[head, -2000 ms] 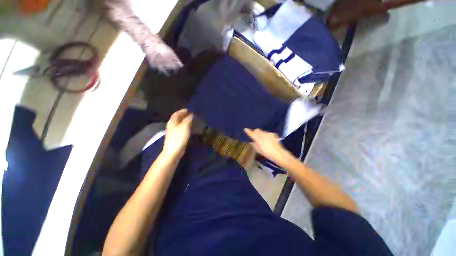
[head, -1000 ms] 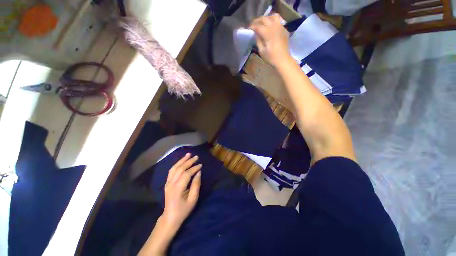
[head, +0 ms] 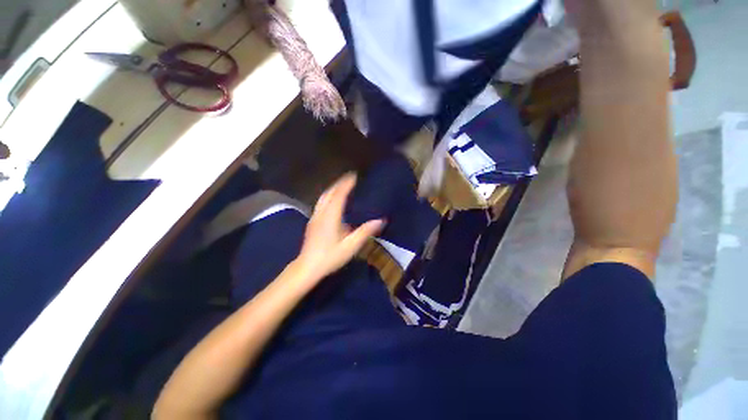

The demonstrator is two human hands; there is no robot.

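Observation:
A white panel with navy stripes (head: 402, 57) hangs blurred at the top centre, cut off by the top edge. My right forearm rises at the upper right, beside this panel; the hand itself is beyond the top edge, so its grip is hidden. My left hand (head: 335, 230) is open and empty, fingers apart, over my lap at the near edge of a navy panel (head: 394, 201). That panel lies on the slatted seat with a white corner showing.
Red-handled scissors (head: 195, 75) and a navy piece (head: 61, 205) lie on the white machine table (head: 164, 156). A pinkish thread bundle (head: 303, 66) hangs over its edge. Stacked navy and white pieces (head: 500, 143) lie beyond the seat; more bundled pieces (head: 451, 258) sit beside it.
My right arm has risen from the stacked pieces to the top edge, and the striped panel has come up into view. My left hand has moved up and forward from my lap, fingers spread.

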